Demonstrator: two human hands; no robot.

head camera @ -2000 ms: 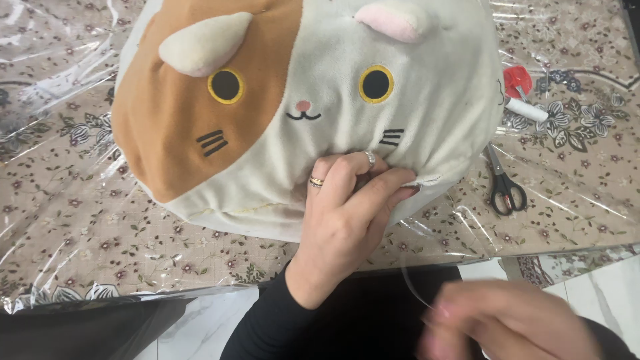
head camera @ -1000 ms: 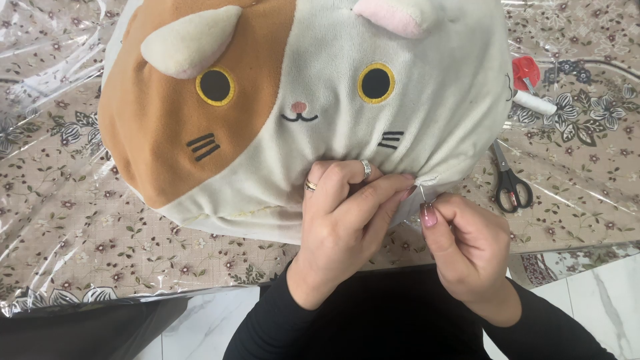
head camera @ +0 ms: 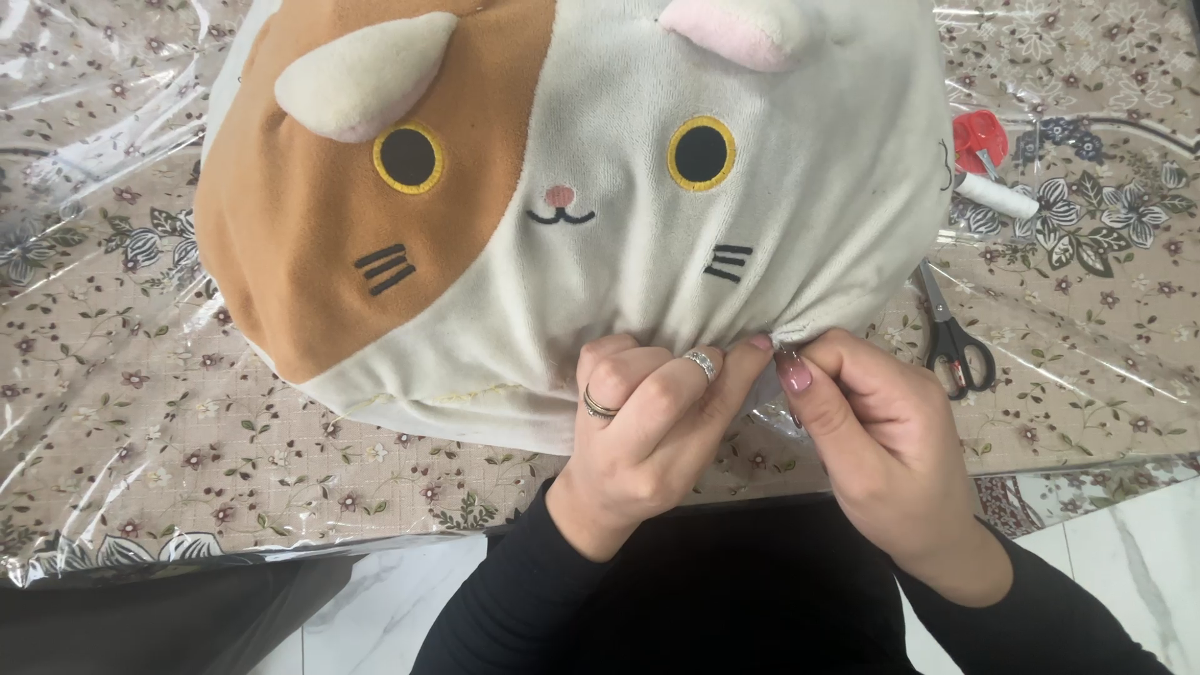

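A plush cat cushion (head camera: 619,253), white with an orange patch, lies face up across the table. My left hand (head camera: 652,422), with rings on two fingers, pinches the gathered white fabric along its lower seam. Right beside it, my right hand (head camera: 881,450) has thumb and forefinger closed at the same seam, where white stitching (head camera: 792,333) shows. Whether a needle is between those fingertips cannot be made out. Yellowish thread marks (head camera: 483,394) run along the seam to the left of my hands.
Black-handled scissors (head camera: 956,342) lie right of the cushion. Above them are a white thread spool (head camera: 996,195) and a red object (head camera: 980,141), its kind unclear. A clear plastic sheet covers the floral tablecloth (head camera: 1078,375); the table's edge runs just in front of my body.
My right hand was low and blurred, away from the cushion, with a thread trailing; it then came up to the seam and now touches it beside my left hand, which has kept its hold.
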